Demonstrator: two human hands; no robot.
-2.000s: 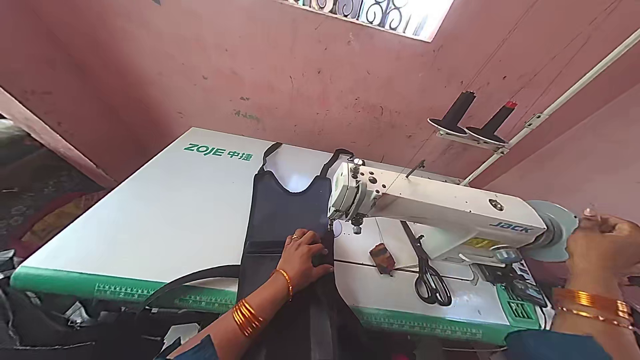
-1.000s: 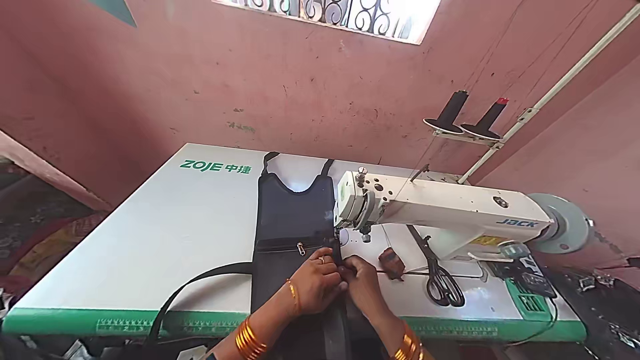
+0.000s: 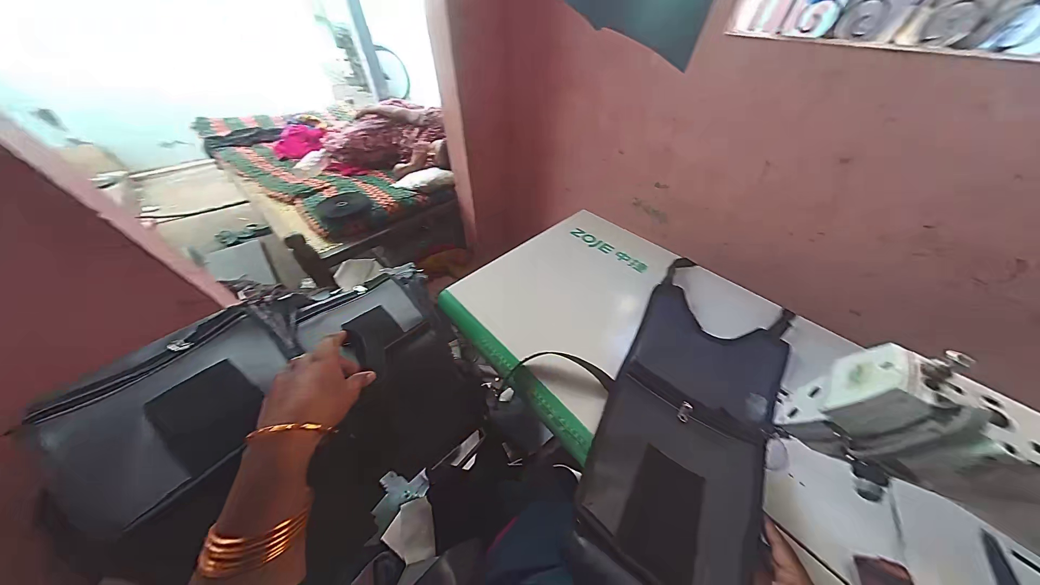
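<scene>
My left hand, with bangles at the wrist and forearm, reaches over a large dark bag with a zipper and black patches. Its fingers rest at a black patch or strap on that bag; whether they grip it cannot be told. A dark zippered bag panel with straps lies on the sewing table, partly over its front edge. My right hand is at this panel's right edge, mostly hidden behind it, so its grip is unclear. The sewing machine head stands just right of the panel.
Fabric scraps lie between the large bag and the table's green edge. Past the doorway, a person lies on a bed with a striped cover. A pink wall stands behind the table.
The view has swung far left. My left hand has left the panel on the table and moved left to the large bag. The panel's lower part, with a black patch, now shows.
</scene>
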